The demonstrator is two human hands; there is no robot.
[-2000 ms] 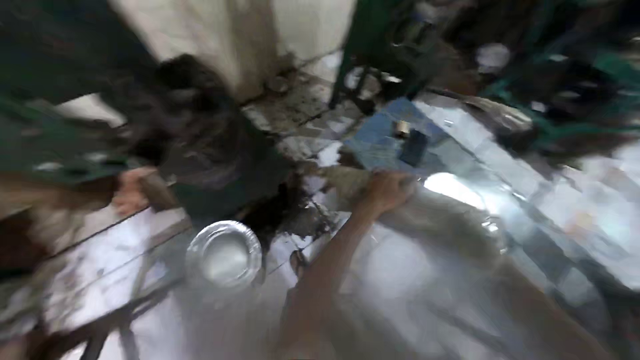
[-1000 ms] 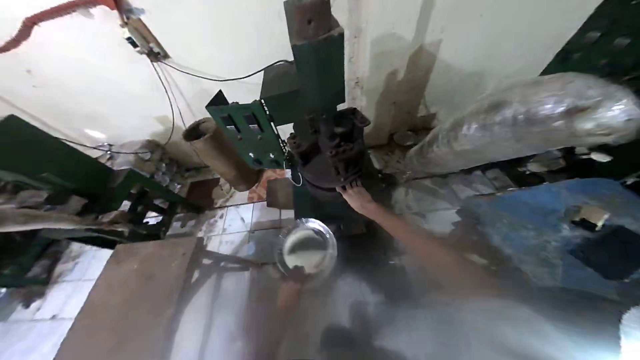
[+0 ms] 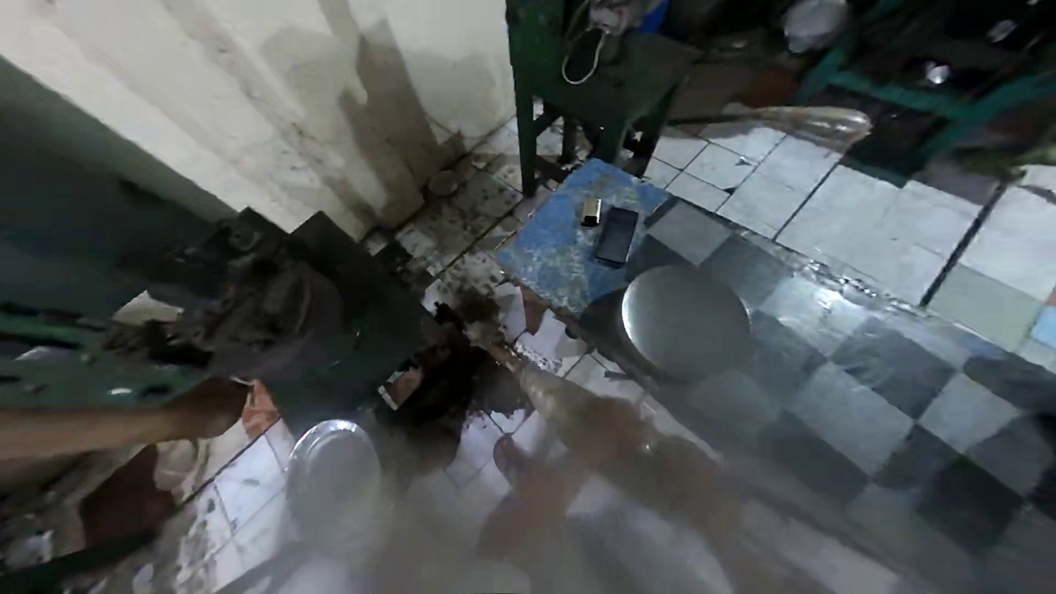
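Note:
My left hand [image 3: 219, 408] reaches in from the left, beside a dark, greasy metal machine part [image 3: 256, 305] on a green frame; its fingers are too dark to read. A round shiny metal dish [image 3: 334, 474] is just right of it and lower, blurred by haze. My right hand [image 3: 606, 429], also blurred, is closed around a long, tapered pale bundle [image 3: 553, 396] that slants across the lower middle. The bundle's thin end points toward dark debris [image 3: 474, 309] on the floor. Beyond it, a round metal disc [image 3: 689, 322] lies on a checkered tiled bench.
The checkered bench [image 3: 825, 396] runs along the right. At its far end a blue board [image 3: 549, 239] holds a dark phone-like object [image 3: 617, 235] and a small gold-coloured block [image 3: 591, 212]. A green stand [image 3: 610, 91] is behind, by the pale wall [image 3: 280, 107].
My right hand has left the machine part and is now on the long bundle. My left hand has gone from the dish to beside the machine. The view has swung strongly.

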